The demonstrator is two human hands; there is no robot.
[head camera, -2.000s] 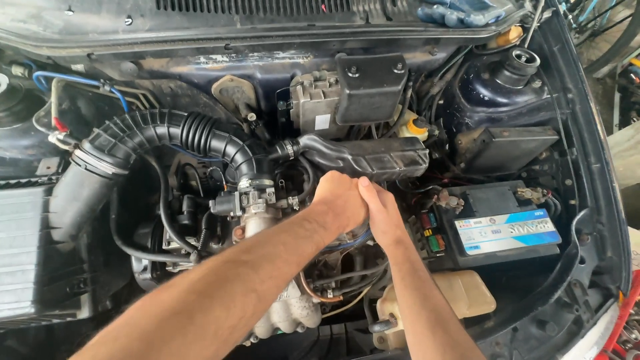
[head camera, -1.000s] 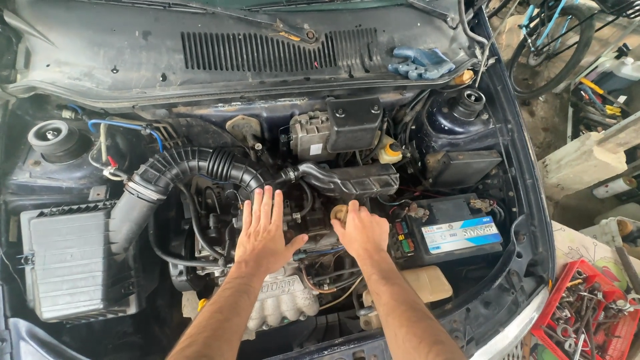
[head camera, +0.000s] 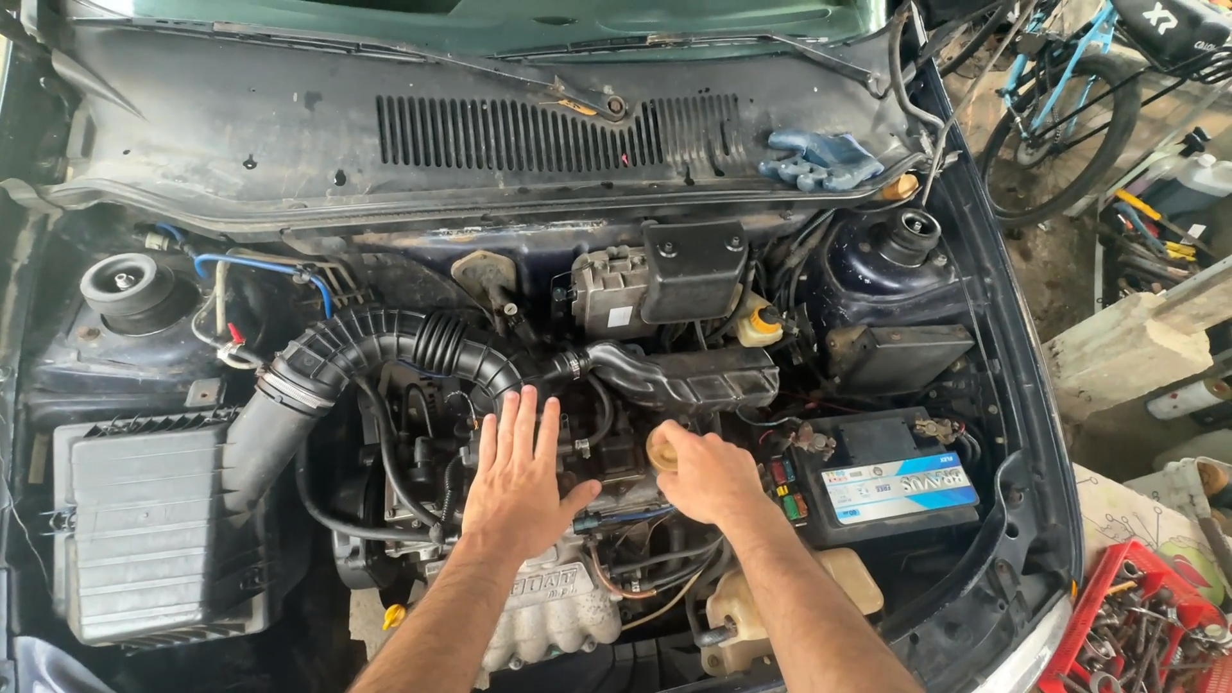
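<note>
My left hand point(head camera: 529, 481) lies flat over the engine's middle, fingers spread and holding nothing, just below the end of the ribbed black air intake hose point(head camera: 433, 346). My right hand point(head camera: 707, 472) has its curled fingers on a round tan cap point(head camera: 662, 448) at the right of the engine, below the black plastic duct point(head camera: 683, 375). The fingers hide part of the cap. Below the two forearms shows the cast aluminium intake manifold point(head camera: 553, 606). The car battery point(head camera: 890, 481) is to the right of my right hand.
The air filter box point(head camera: 144, 529) fills the left side. A blue glove point(head camera: 823, 159) lies on the cowl. At the right are an expansion tank point(head camera: 847, 577), the fender edge, a red crate of tools point(head camera: 1136, 616) and a bicycle point(head camera: 1059, 106). A yellow dipstick handle point(head camera: 394, 616) is lower left.
Two seconds ago my hands were together over the right of the engine. My left hand has since moved left and spread flat, while my right stays at the cap. The view has widened.
</note>
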